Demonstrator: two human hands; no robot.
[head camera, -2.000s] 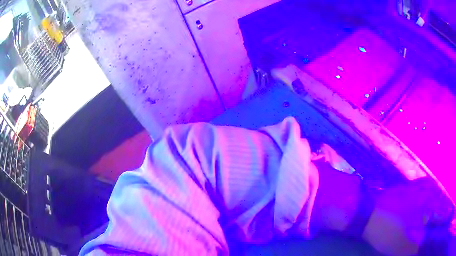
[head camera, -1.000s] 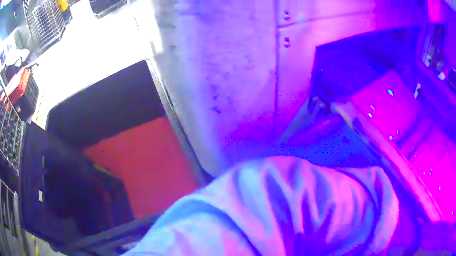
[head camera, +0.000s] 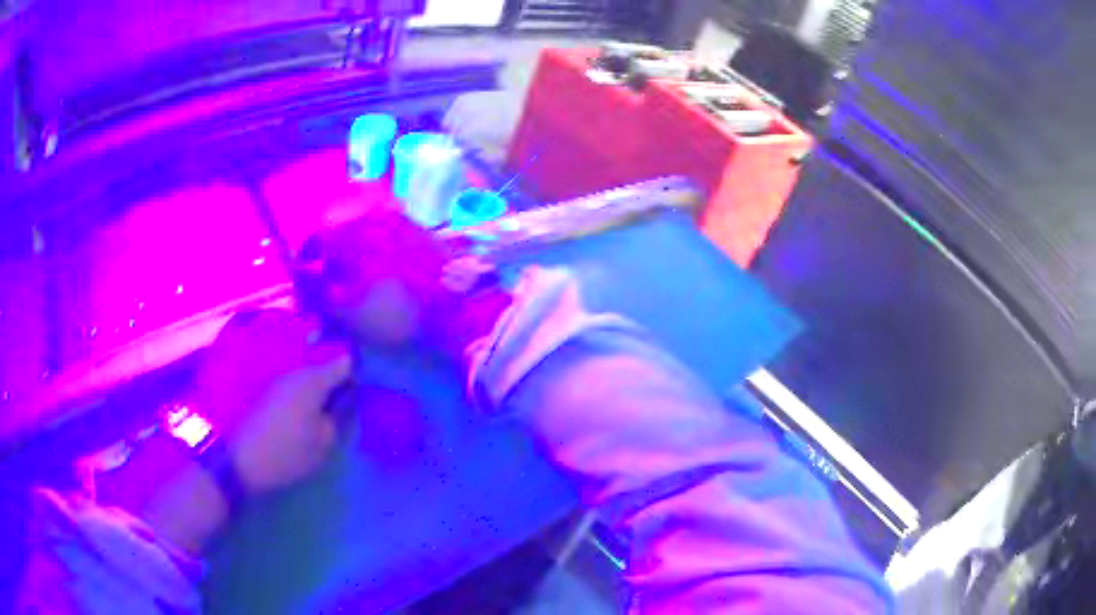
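My left hand (head camera: 283, 421) is at the lower left, with a lit wristwatch (head camera: 188, 424) and a dark band at the wrist and a loose sleeve cuff. My right hand (head camera: 379, 274) is just above and to the right of it, at the front edge of the bench (head camera: 144, 342). It is blurred and washed in magenta light, and its sleeve comes in from the lower right. The left fingers look bent, with dark coverings near the tips. The hands are close together. Whether either hand holds anything cannot be told.
Cyan cups (head camera: 427, 174) stand behind my right hand, one with a thin stick. An orange-red box (head camera: 613, 138) holding small items is at the back right. A smooth blue panel (head camera: 649, 288) lies below the bench edge. A large dark surface is at right.
The view has swung right, from the dark tote to the bench, cups and red box. Both hands now show; a second ago only a sleeve was clear.
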